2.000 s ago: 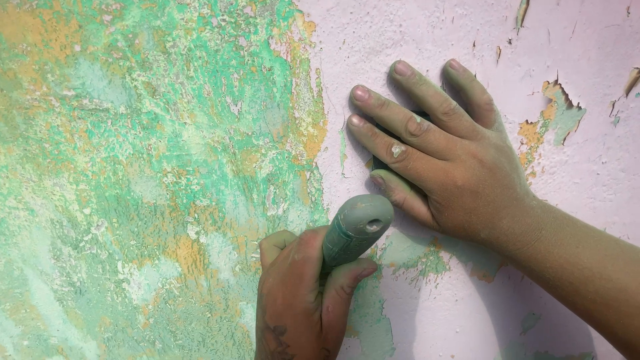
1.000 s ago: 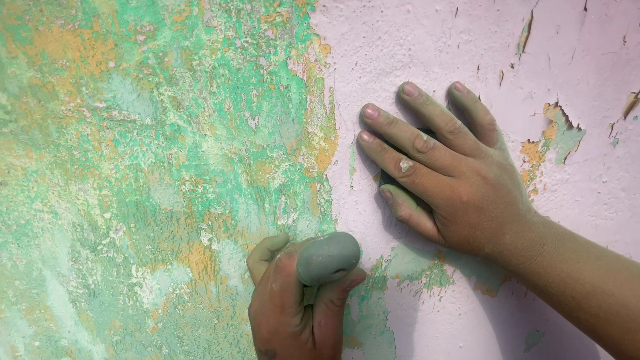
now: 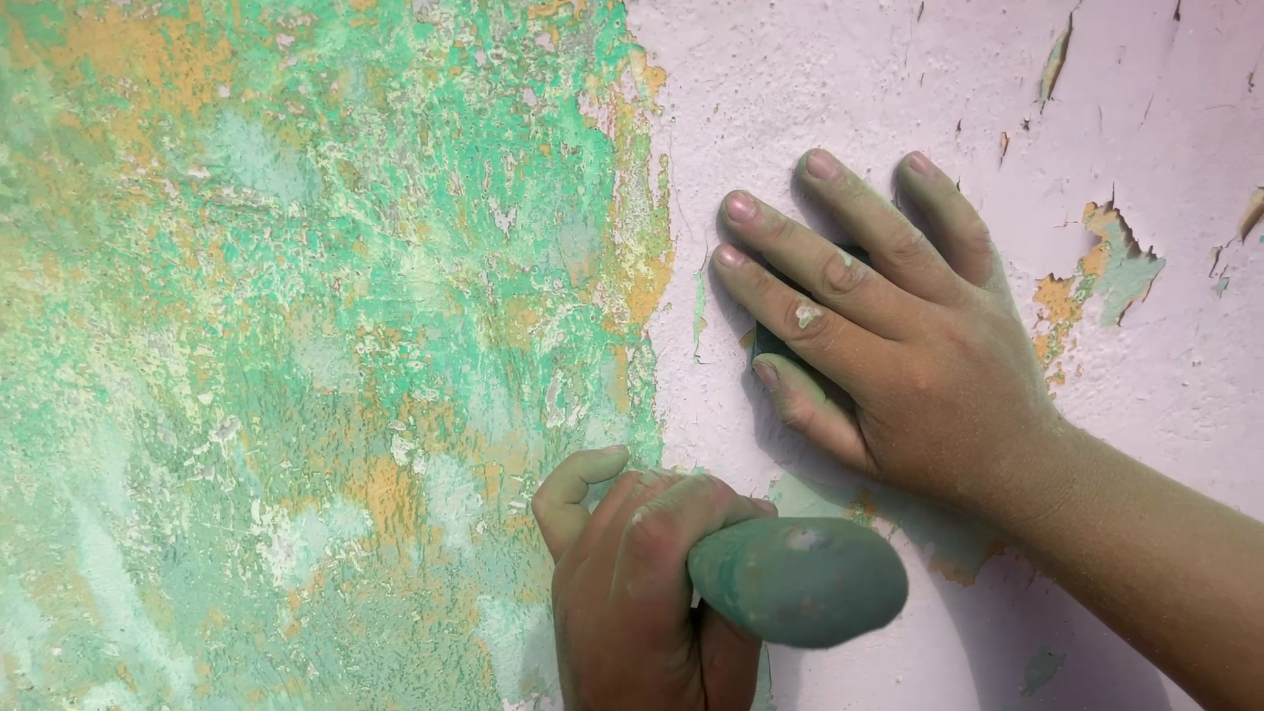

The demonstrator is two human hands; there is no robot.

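Observation:
My left hand (image 3: 652, 583), low in the middle, is wrapped around the rounded green-grey handle (image 3: 800, 583) of a tool. The handle's butt points right and toward the camera; its working end is hidden by the hand, so the kind of tool cannot be told. My right hand (image 3: 889, 336) lies spread against the pale pink painted wall (image 3: 750, 109), to the upper right of my left hand. Between its fingers and thumb shows part of a dark flat object (image 3: 785, 346), mostly covered by the palm; whether it is gripped cannot be seen. Greenish dust coats both hands.
Left of a ragged paint edge (image 3: 657, 296), the wall shows patchy green, white and orange layers (image 3: 346, 346). Flaking paint with an orange and green patch (image 3: 1106, 267) lies right of my right hand. More cracks and a curled flake (image 3: 1057, 64) are at upper right.
The handle in my left hand has tipped from pointing up and right to pointing more to the right and toward the camera. My right hand has stayed against nearly the same part of the wall.

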